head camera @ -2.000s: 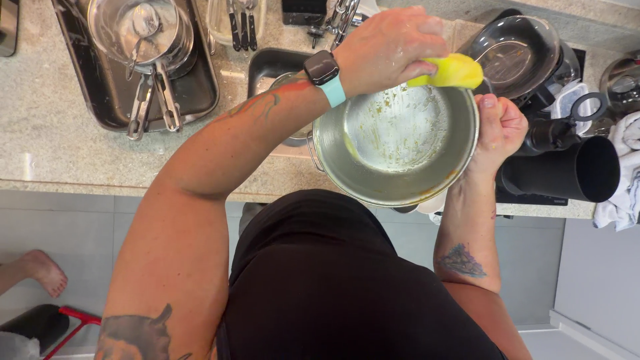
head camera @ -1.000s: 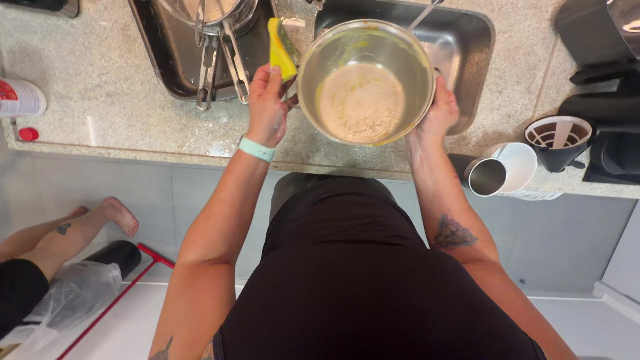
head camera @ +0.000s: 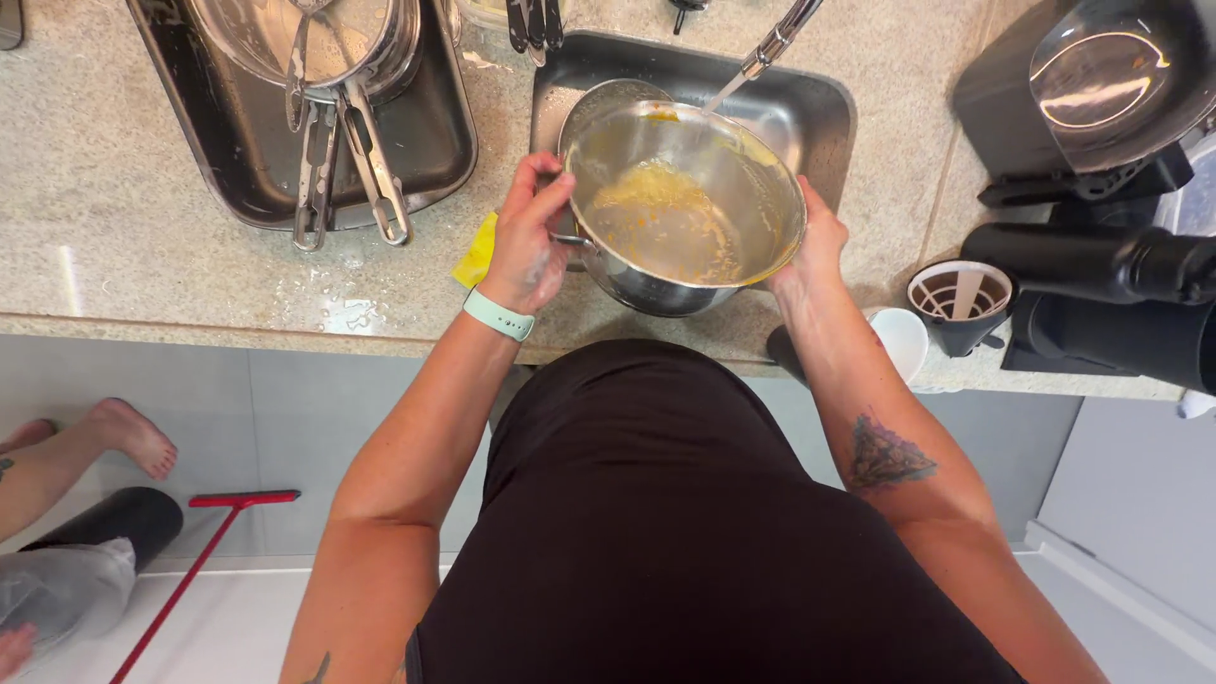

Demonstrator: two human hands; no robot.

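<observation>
Both my hands hold a stainless steel pot (head camera: 689, 218) tilted over the front of the metal sink (head camera: 807, 123). My left hand (head camera: 529, 237) grips its rim and side handle at the left. On the right side, my right hand (head camera: 812, 242) grips the pot, its fingers partly hidden. Water runs from the faucet (head camera: 774, 43) at the pot's far rim. Cloudy yellowish liquid with bits lies inside the pot, and residue clings to its wall. A yellow sponge (head camera: 477, 252) rests on the counter beside my left wrist. Another round metal vessel (head camera: 608, 100) shows in the sink behind the pot.
On the left, a dark roasting pan (head camera: 228, 171) holds metal pans with long handles (head camera: 375, 176). A coffee filter basket (head camera: 961, 294), a white cup (head camera: 899, 344) and black containers (head camera: 1092, 266) stand at right. A person's bare foot (head camera: 138, 437) and a red squeegee (head camera: 245, 498) are on the floor.
The sponge, by my left hand a second ago, now lies on the counter. The pot has tilted, and water now runs at its far rim. Two seconds ago the sponge was held inside the pot's rim.
</observation>
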